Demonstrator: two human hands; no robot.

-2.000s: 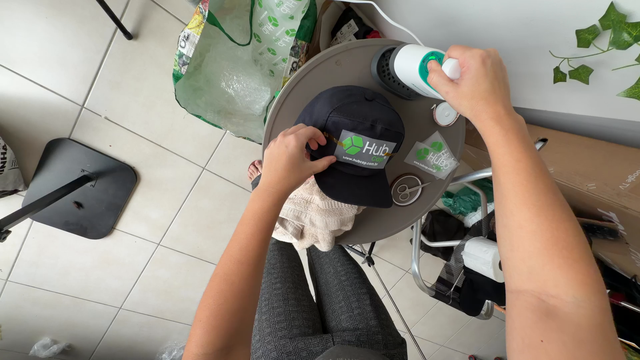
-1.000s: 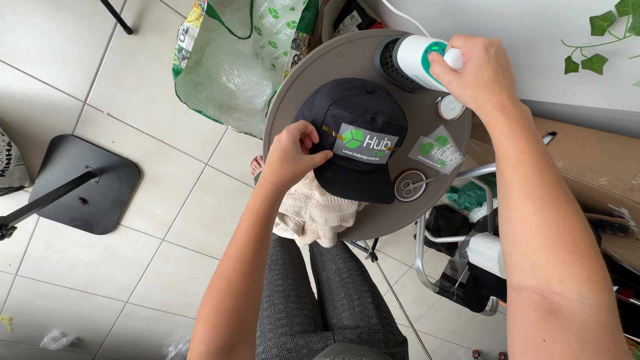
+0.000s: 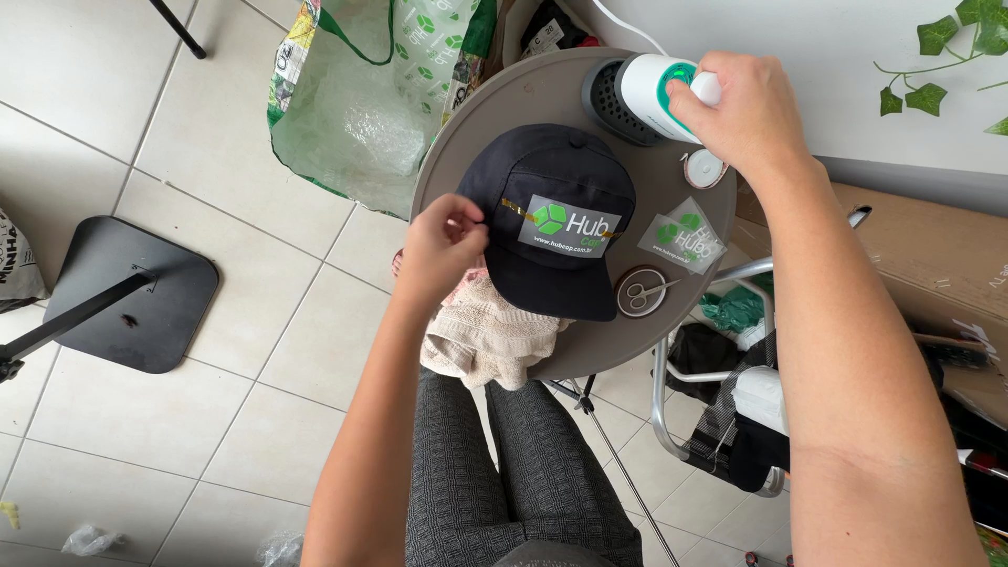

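Observation:
A dark cap (image 3: 551,169) rests on the round grey table (image 3: 472,106), its brim toward me. On its front lies a transfer film (image 3: 571,226) with a green and white logo, a strip of amber tape (image 3: 516,209) at its left edge. My left hand (image 3: 453,236) is just left of the cap, fingertips bunched beside the tape; whether they hold anything is hidden. My right hand (image 3: 732,102) grips the white handheld heat press (image 3: 657,94), which sits at its dark perforated stand (image 3: 610,102). A beige towel (image 3: 488,331) lies under the brim side.
More transfer films (image 3: 683,236), a tape roll (image 3: 703,168) and small scissors (image 3: 647,293) on a round item lie at the table's right. A large bag (image 3: 354,134) with plastic stands at the left, a metal-framed chair (image 3: 661,394) and a cardboard box (image 3: 906,236) at the right.
My left hand has moved left, off the film's edge, where its fingers were before. My right hand remains on the heat press by the stand.

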